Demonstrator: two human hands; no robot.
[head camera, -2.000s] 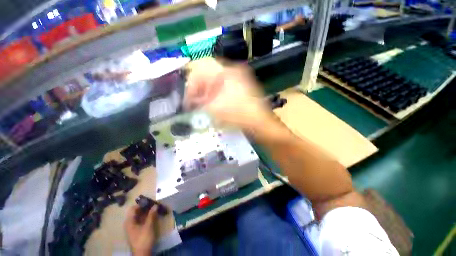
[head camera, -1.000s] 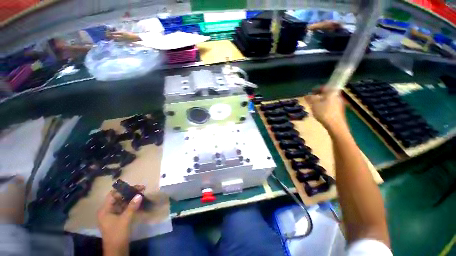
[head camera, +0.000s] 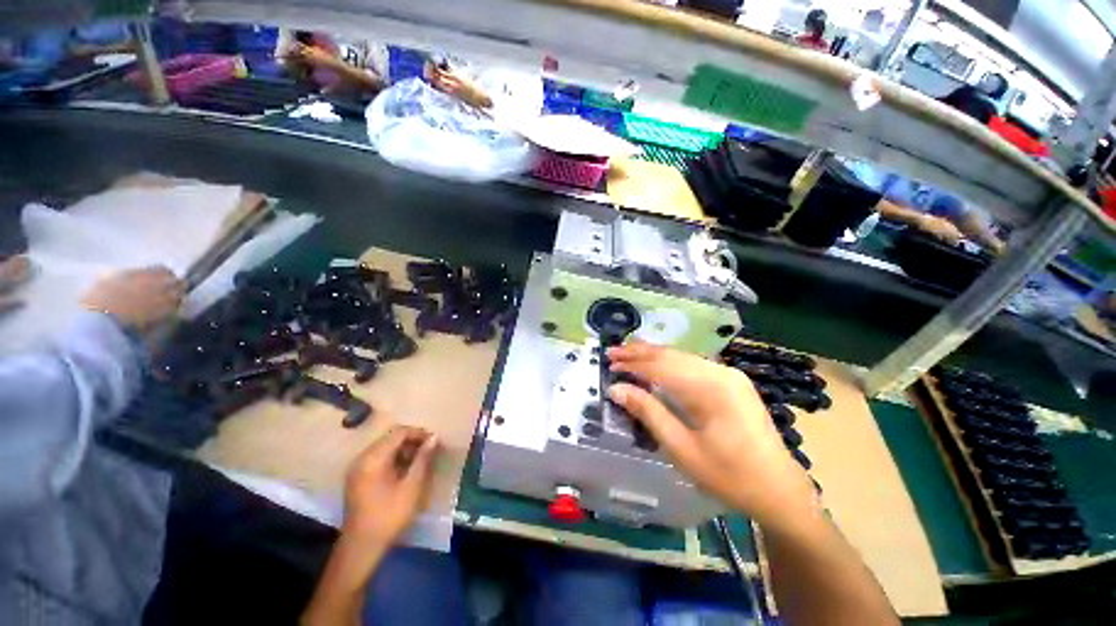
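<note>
My right hand (head camera: 691, 416) is on the metal fixture (head camera: 520, 422), its fingers on a black moulded part (head camera: 616, 355) in the nest. The part's round head lies at the dark opening of the yellow-green upper plate (head camera: 551, 294); my fingers hide some of its body. My left hand (head camera: 394, 479) is over the front of the left cardboard, fingers curled with thumb near the forefinger; no part shows in it. A loose pile of black parts (head camera: 349, 312) lies behind it.
A red button (head camera: 565, 504) sits on the fixture's front. Black rows lie on the right cardboard (head camera: 857, 452) and the farther pad (head camera: 930, 404). Another person's sleeve (head camera: 61, 428) and hand (head camera: 135, 297) are at left. A slanted post (head camera: 979, 294) stands at right.
My right hand has moved from the right cardboard to the fixture, where a black part now sits. The part held in my left hand has left it. The camera view has turned.
</note>
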